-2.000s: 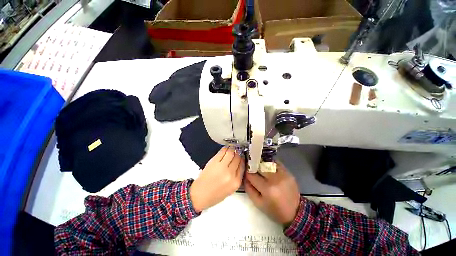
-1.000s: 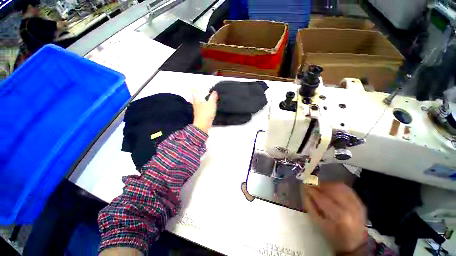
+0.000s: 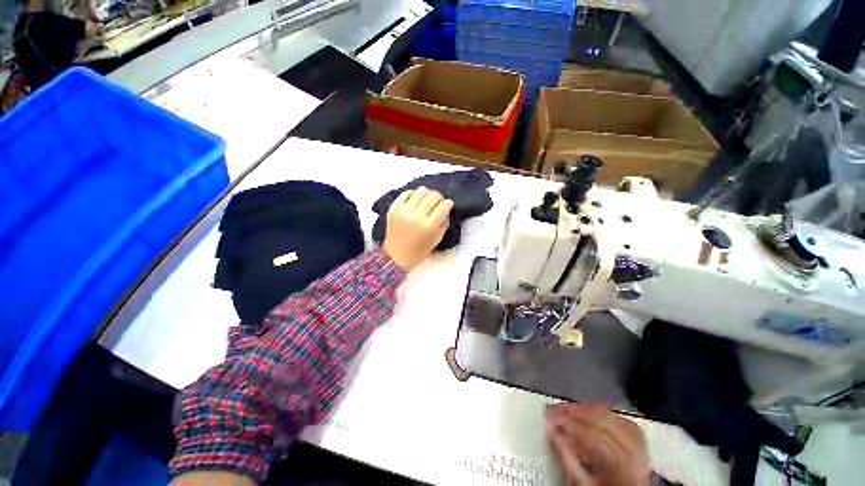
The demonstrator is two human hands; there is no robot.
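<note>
My left hand [image 3: 417,228] is closed on the near edge of the dark sewn pieces [image 3: 467,195], which lie bunched on the white table left of the machine head. A thick black stack of panels [image 3: 285,223] with a small pale sticker [image 3: 285,258] lies beside my left sleeve. My right hand [image 3: 599,444] is at the table's front edge below the needle area, blurred, its fingers bent; whether it holds anything cannot be told. The sewing machine [image 3: 550,242] stands right of the pieces, with no cloth visible on its metal bed [image 3: 484,332].
A blue bin [image 3: 104,218] stands at the left. Open cartons [image 3: 626,119] stand behind the table. Black panels [image 3: 692,375] lie under the machine arm, with a small dark tool [image 3: 792,467] at far right. Part of a person shows at upper left.
My left hand has closed on the sewn pieces and bunched them; earlier it was at the needle. My right hand has moved from the needle towards the table's front edge. The view has shifted.
</note>
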